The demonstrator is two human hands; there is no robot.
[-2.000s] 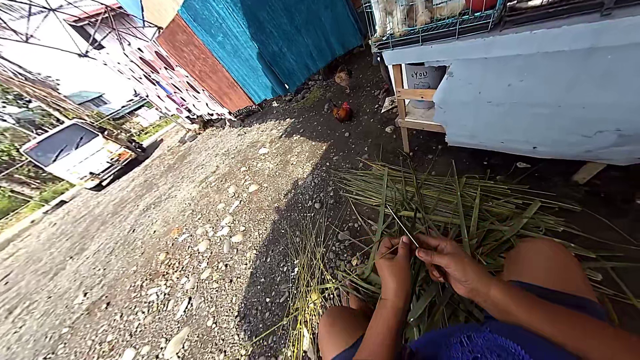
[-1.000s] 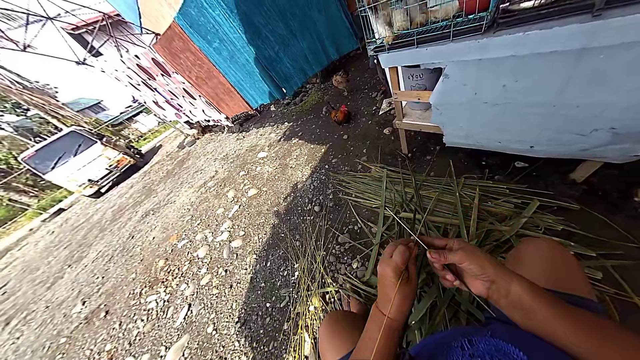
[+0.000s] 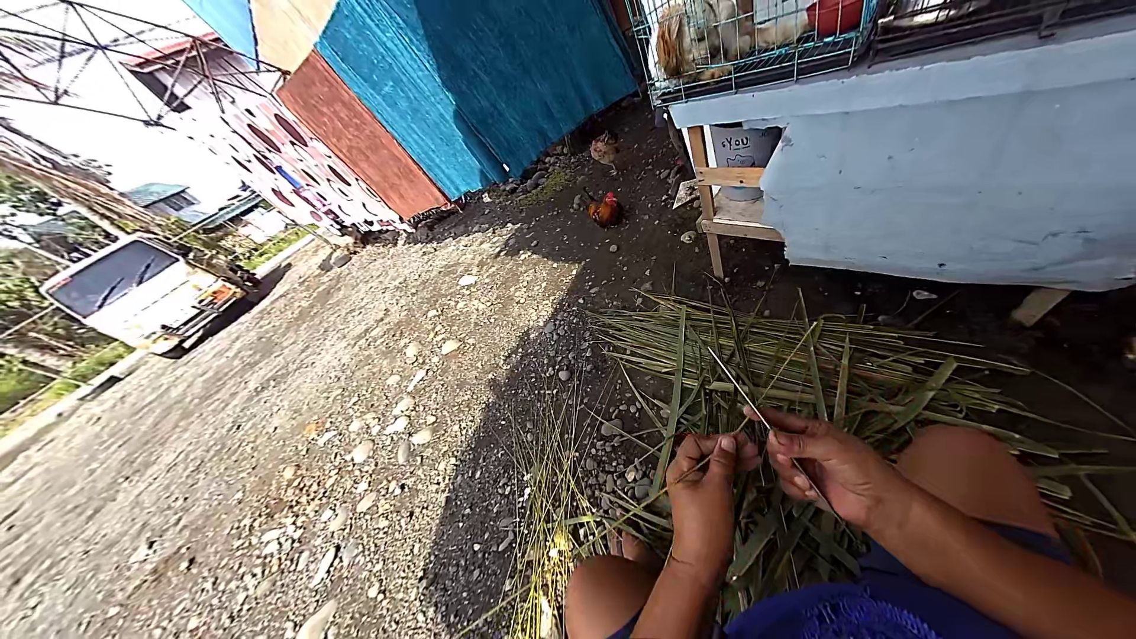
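Observation:
My left hand (image 3: 706, 484) is closed around a thin green leaf strip, pinched between thumb and forefinger. Close beside it on the right, my right hand (image 3: 825, 457) grips a slender blade (image 3: 738, 383), probably a knife, that points up and to the left; its lower end passes under the palm. Beneath and beyond both hands lies a heap of long green palm leaves (image 3: 887, 377) on the ground. A looser bunch of thin yellow-green ribs (image 3: 550, 497) lies left of my knees, partly in sunlight.
Stony gravel ground (image 3: 355, 426) spreads left towards a parked white vehicle (image 3: 133, 288). A rooster (image 3: 605, 210) and a hen (image 3: 604, 148) are on the dirt ahead. At the right stands a bench covered with pale blue sheeting (image 3: 941, 186), with a wire cage (image 3: 754, 53) on top.
The right hand's blade, hard to make out earlier, now shows tilted up-left. From one second ago, the long strip hanging below my left hand no longer shows along the forearm.

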